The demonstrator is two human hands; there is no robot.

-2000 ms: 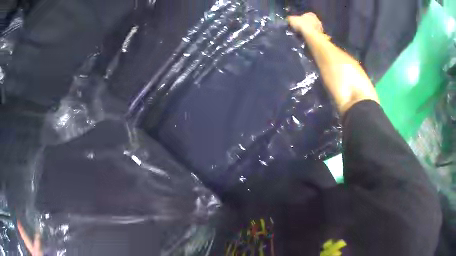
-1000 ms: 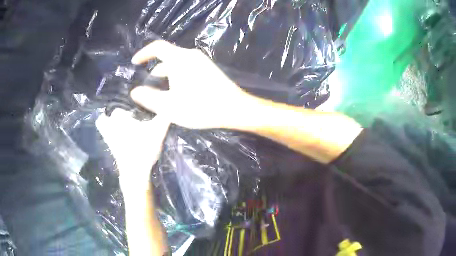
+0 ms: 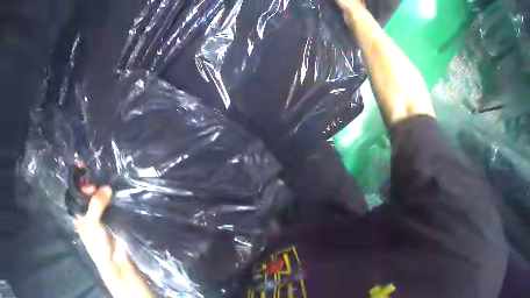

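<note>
A dark poly-bagged garment [image 3: 192, 151] under clear, crinkled film lies across the lower left and middle. My left hand [image 3: 96, 204] is at its left end, closed on a bunched dark part of it with the thumb on top. Another dark bagged garment [image 3: 273, 70] with white glints lies beyond it, at the top middle. My right hand [image 3: 347, 3] is at the top edge of the picture, beside that garment's far right end. It is mostly cut off, so its grip cannot be told.
A glossy green floor [image 3: 418, 41] shows at the right, and a strip of it shows between my right arm and the garments. Blurred clear film and dark shapes [image 3: 494, 87] are at the far right. Dark matte fabric [image 3: 35, 244] is at the lower left.
My hands were together at the upper left one second ago. My right hand has moved away to the top right; my left is lower and further left. The near garment now lies more spread out.
</note>
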